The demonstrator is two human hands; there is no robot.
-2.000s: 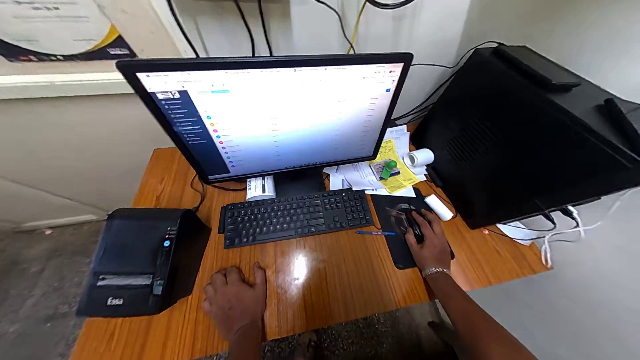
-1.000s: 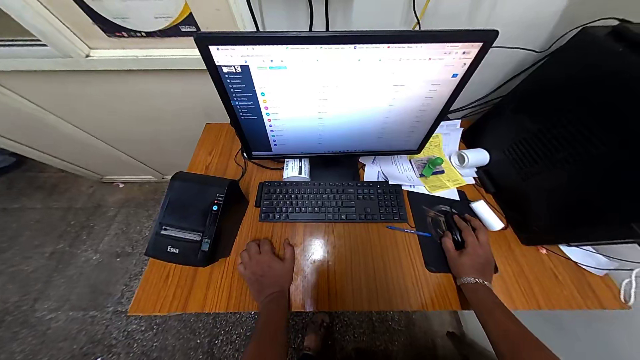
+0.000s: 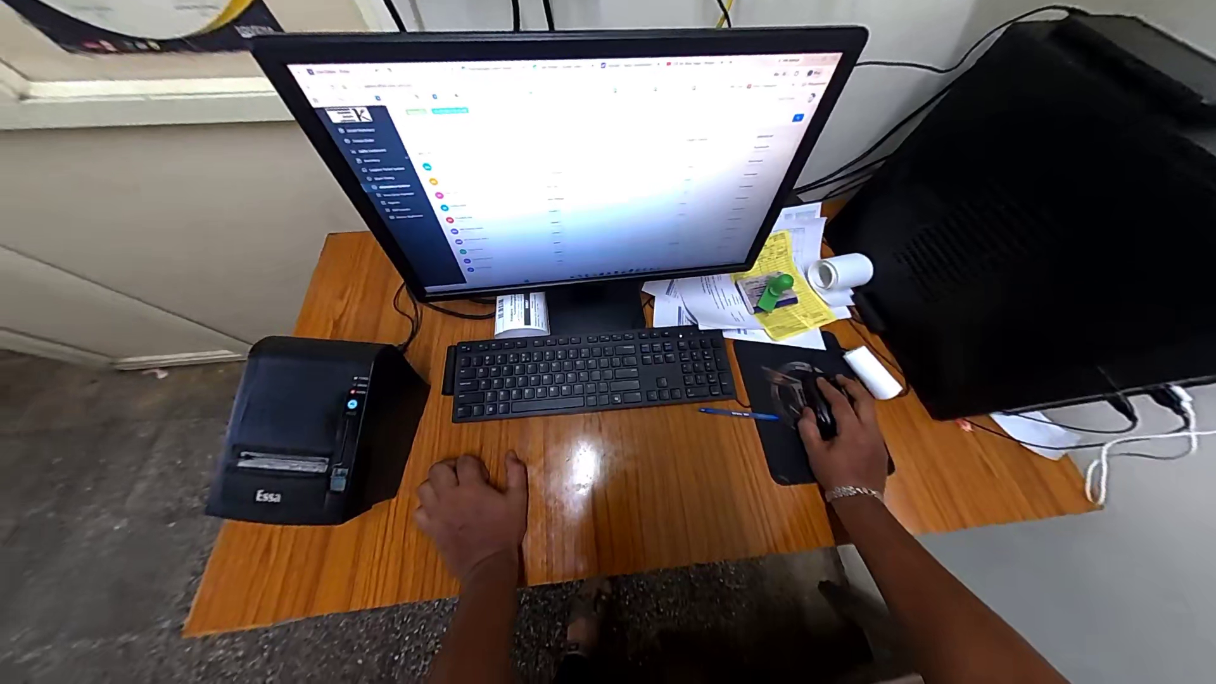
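Note:
My right hand point(image 3: 848, 435) rests over a black computer mouse point(image 3: 819, 407) on a dark mouse pad point(image 3: 774, 456), with a bracelet at the wrist. My left hand point(image 3: 475, 508) lies palm down on the wooden desk point(image 3: 655, 503), holding nothing, below the left part of a black keyboard point(image 3: 589, 373). A blue pen point(image 3: 738, 413) lies between the keyboard and the pad, its tip at the pad's edge. Behind the keyboard stands a lit monitor point(image 3: 589, 171) showing a list page with a dark side menu.
A black receipt printer point(image 3: 304, 427) stands at the left. Papers point(image 3: 708, 302), a yellow sheet point(image 3: 793, 309) and a green-handled stamp point(image 3: 776, 292) lie right of the monitor stand. Two white paper rolls point(image 3: 843, 272) point(image 3: 872, 372) sit near a large black device point(image 3: 1026, 209) with cables.
The view has shifted between frames. Both hands keep their places, the left on the desk and the right on the mouse.

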